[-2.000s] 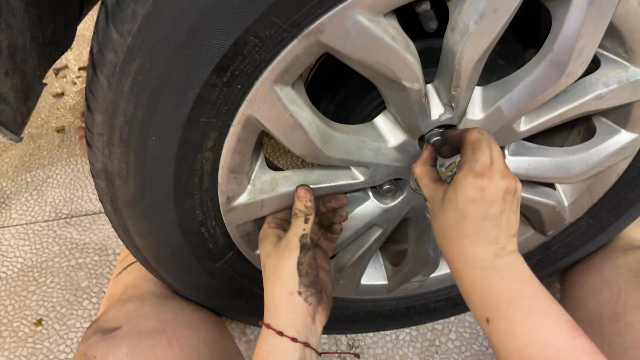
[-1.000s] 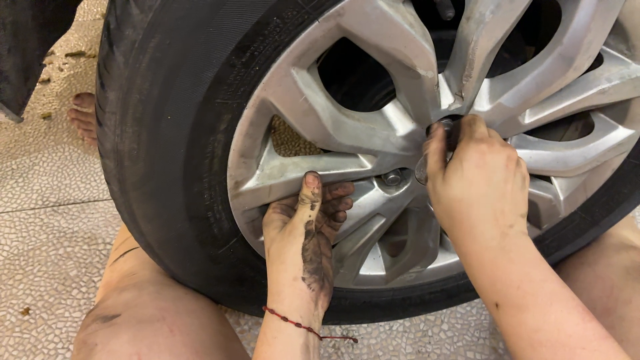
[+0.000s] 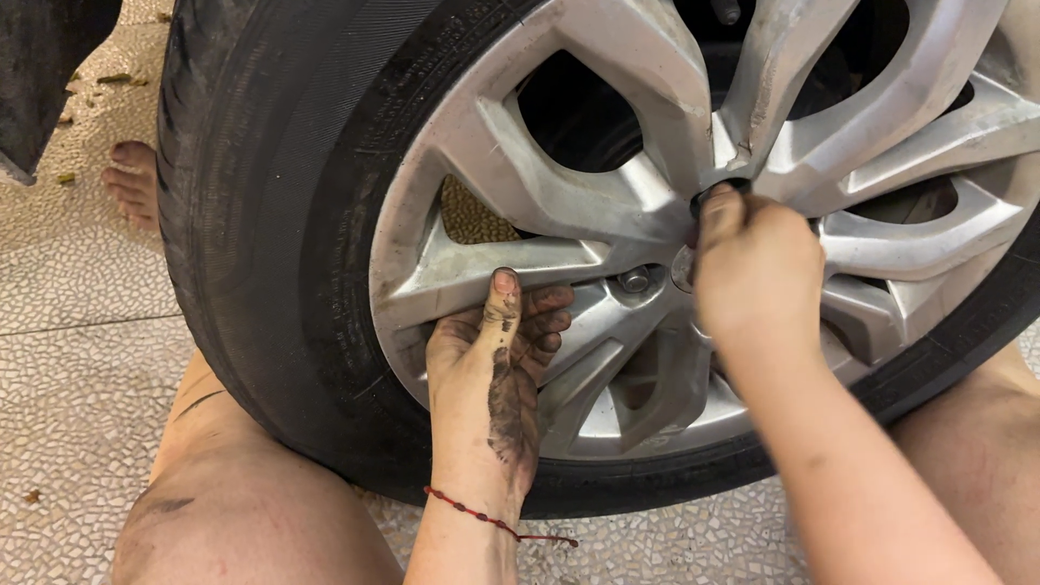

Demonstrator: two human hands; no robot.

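Note:
A car wheel with a silver alloy rim (image 3: 552, 195) and a black tire (image 3: 260, 203) fills much of the head view. My left hand (image 3: 500, 366), smudged with black grime, rests at a lower left spoke, thumb up in front of it and fingers curled by its lower edge. My right hand (image 3: 756, 260) is at the hub, its fingertips in a dark lug recess above the center cap (image 3: 682, 270). What those fingers grip is hidden now. A lug nut (image 3: 634, 279) sits in the recess left of the cap.
Pebble-patterned floor tiles (image 3: 81, 390) lie under the wheel. My bare knees flank it, the left knee (image 3: 244, 520) nearer the tire. A bare foot (image 3: 134, 185) shows behind the tire at left. A dark panel (image 3: 45, 73) hangs at the upper left.
My right hand has turned over the upper lug recess, and the dark nut seen at its fingertips earlier is now covered. The left hand stays at the same spoke. The foot has come into view.

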